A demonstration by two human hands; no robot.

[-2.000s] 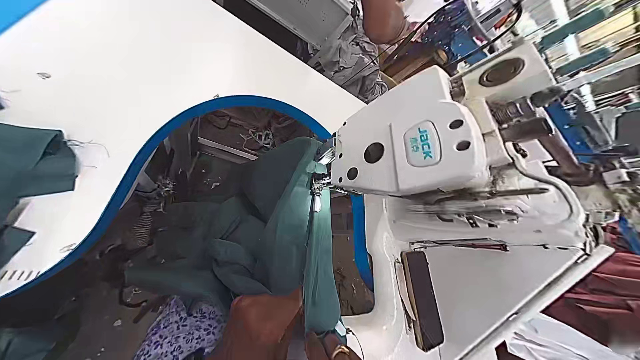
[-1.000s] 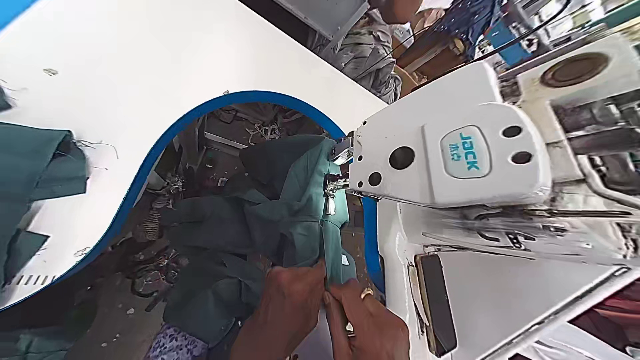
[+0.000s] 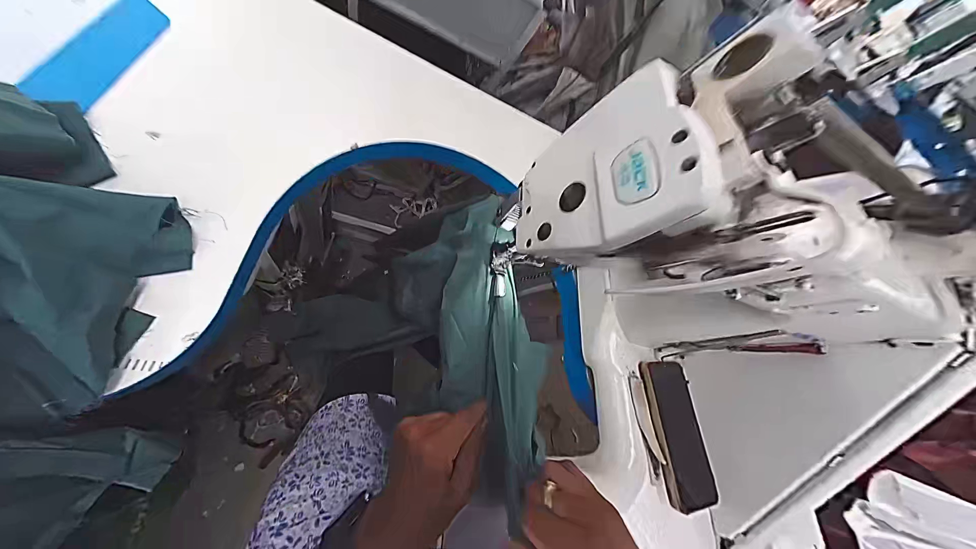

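Note:
A dark green fabric piece [image 3: 465,328] hangs from under the presser foot [image 3: 500,267] of a white Jack sewing machine [image 3: 610,168] down to my two hands. My left hand [image 3: 431,465] pinches its left side at the bottom middle of the view. To the right, my right hand [image 3: 572,507], with a ring on one finger, grips the lower right part of the fabric. The two hands are a short way apart, with cloth between them. The cloth's far end hangs into the table's cutout, partly in shadow.
A white table [image 3: 229,91] with a blue-edged curved cutout spreads to the left, bearing more green fabric pieces [image 3: 76,267]. A dark rectangular object [image 3: 680,436] rests on the machine bed. White cloth [image 3: 911,511] lies at lower right; piled cloth is beyond the table.
Both hands now sit farther below the presser foot than one second ago, with a longer stretch of fabric between. The view has shifted, showing more green cloth at left.

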